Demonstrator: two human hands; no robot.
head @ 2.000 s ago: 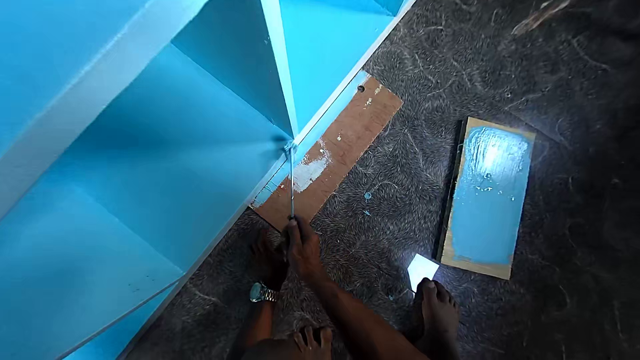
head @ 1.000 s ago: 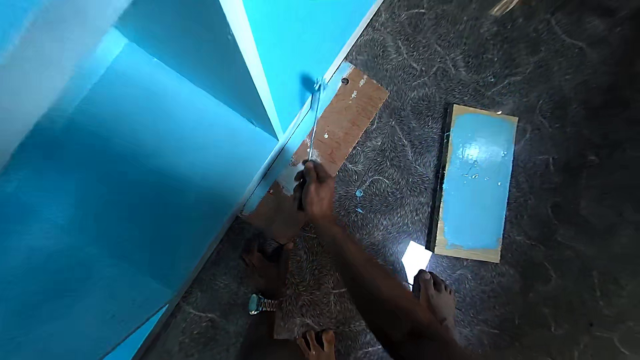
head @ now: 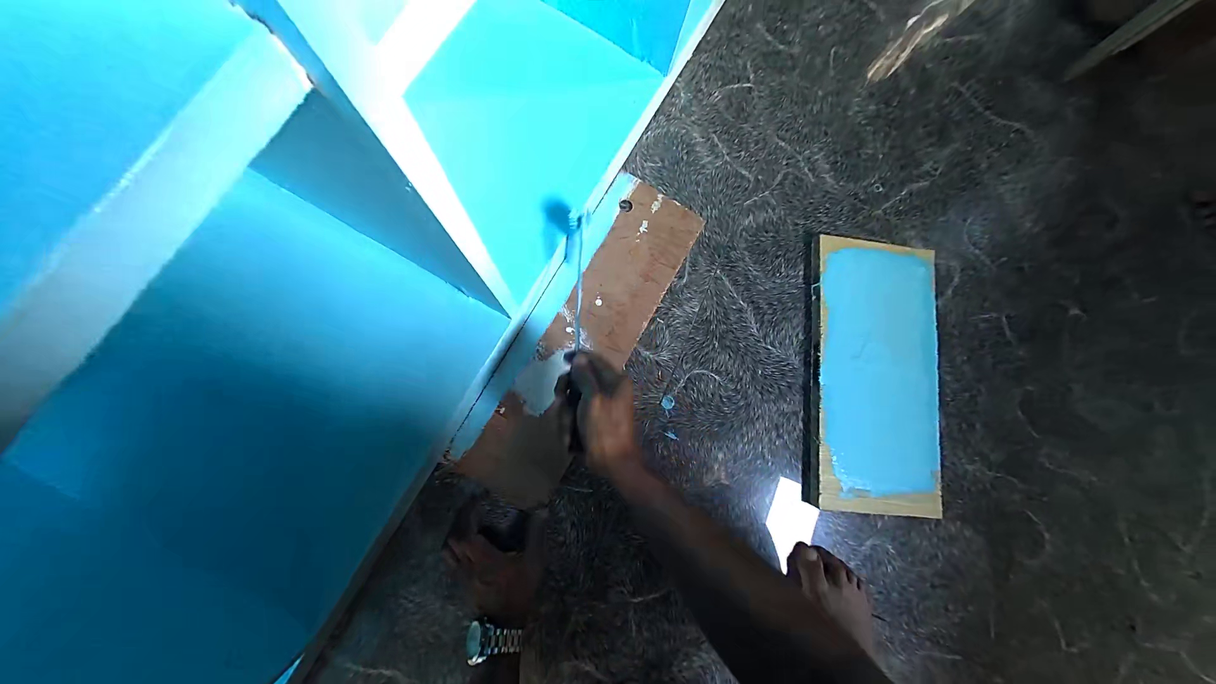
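Observation:
My right hand (head: 598, 404) is closed round the dark handle of a long thin tool with a metal shaft (head: 579, 294). Its blue-smeared tip, too small to name, meets the bottom front edge of a blue-painted shelf unit (head: 570, 157). Under that edge lies a reddish-brown wooden board (head: 632, 275) with a hole, white patches and a strip of blue paint. My left hand (head: 494, 541), in shadow below the board's lower end, has a metal wristwatch (head: 494, 639) at its wrist; its fingers are too dark to read.
To the right, a flat board (head: 879, 380) covered in blue paint lies on the dark patterned floor (head: 741, 313). A bare foot (head: 834, 589) is beside a bright white patch of light (head: 790, 521). A pale strip of wood (head: 917, 38) lies at the top right.
My right hand has moved up and to the right along the board since the oldest frame. The tool's tip has left the foot of the upright divider and is farther along the shelf edge.

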